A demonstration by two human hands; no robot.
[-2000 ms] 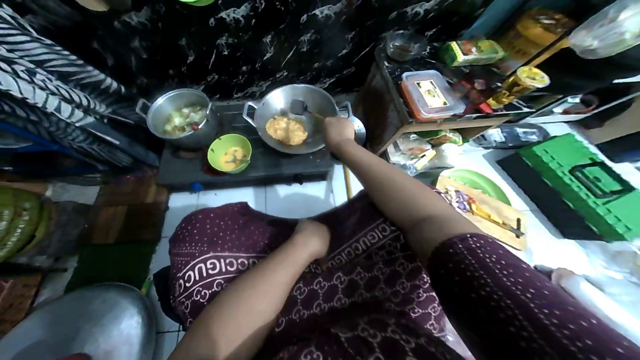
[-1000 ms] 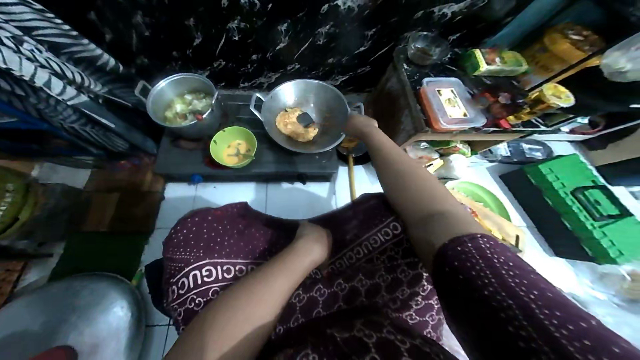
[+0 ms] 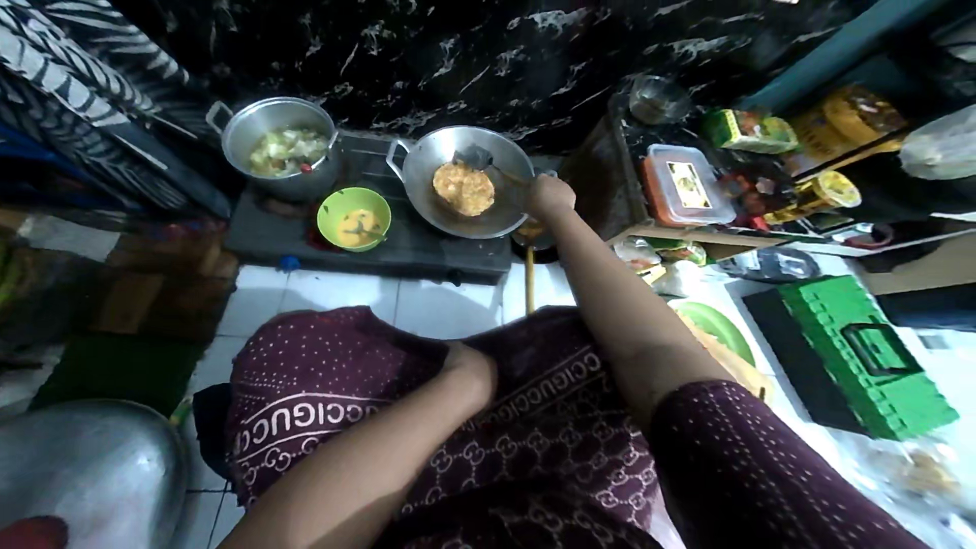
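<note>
My right hand [image 3: 550, 200] is closed on the handle of a spatula [image 3: 474, 157], over the right rim of a metal wok [image 3: 507, 152]. The spatula's dark blade lies at the upper edge of a round golden omelette [image 3: 463, 189] in the wok. My left hand [image 3: 469, 374] rests on the patterned maroon clothing over my lap; its fingers are hidden in the cloth. Left of the wok, a green bowl [image 3: 335, 207] holds yellow liquid, seemingly beaten egg, with a utensil in it. Behind the bowl stands a metal pot [image 3: 252, 114] with pale green vegetables.
The wok and pot stand on a dark stove [image 3: 415, 255]. At right are a low shelf with a lidded plastic container [image 3: 690, 187], a green plate [image 3: 717, 324] and a green-and-black box [image 3: 869, 351]. A large metal basin [image 3: 91, 465] lies at lower left.
The spatula blade has moved from the omelette's right side to its upper edge since one second ago. My left hand stays on my lap.
</note>
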